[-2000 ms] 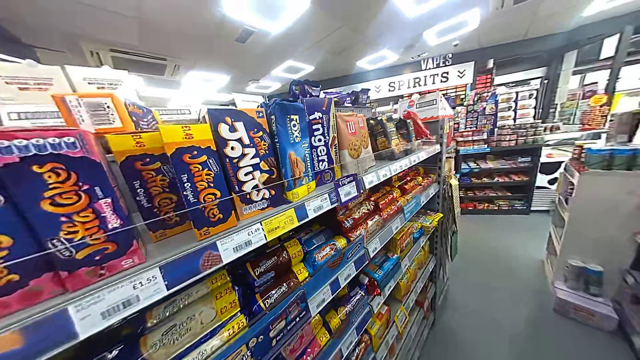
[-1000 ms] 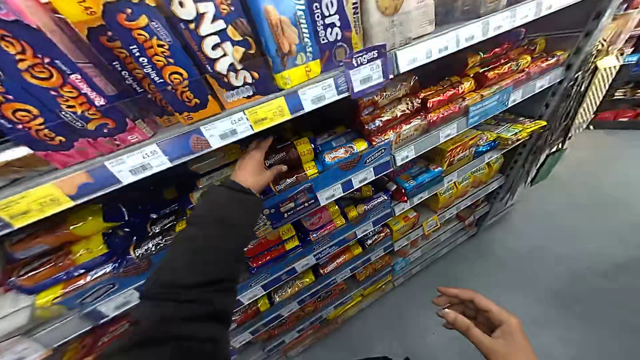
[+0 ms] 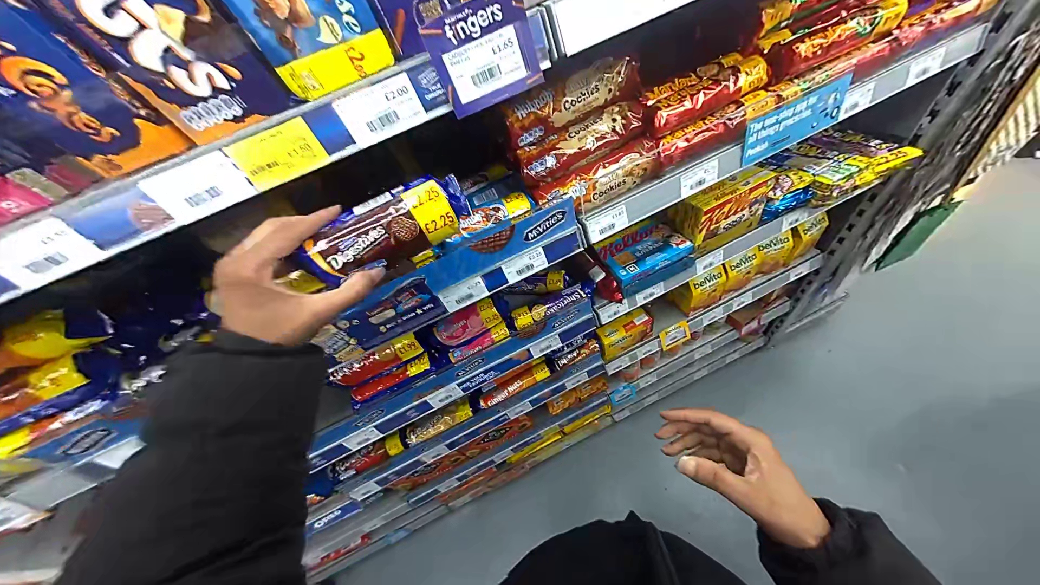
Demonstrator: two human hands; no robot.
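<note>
My left hand holds one end of a pack of McVitie's Digestives biscuits, thumb below and fingers above. The pack has a dark brown and blue wrapper with a yellow price band at its right end, and it lies tilted at the front of a shelf, over a blue McVitie's shelf tray. Over the grey floor at the lower right, my right hand is apart from the shelves, its fingers loosely curled and holding nothing.
Above the pack runs a shelf edge with price labels, and boxed biscuits stand on it. Red packs of Maryland cookies lie to the right. Lower shelves hold belVita boxes and ginger nuts. Grey floor stretches along the right.
Neither hand was in view two seconds ago. One second ago my left hand was reaching in at the Digestives; now the pack's wrapper shows clearly in its grasp. The view has moved closer to the shelves.
</note>
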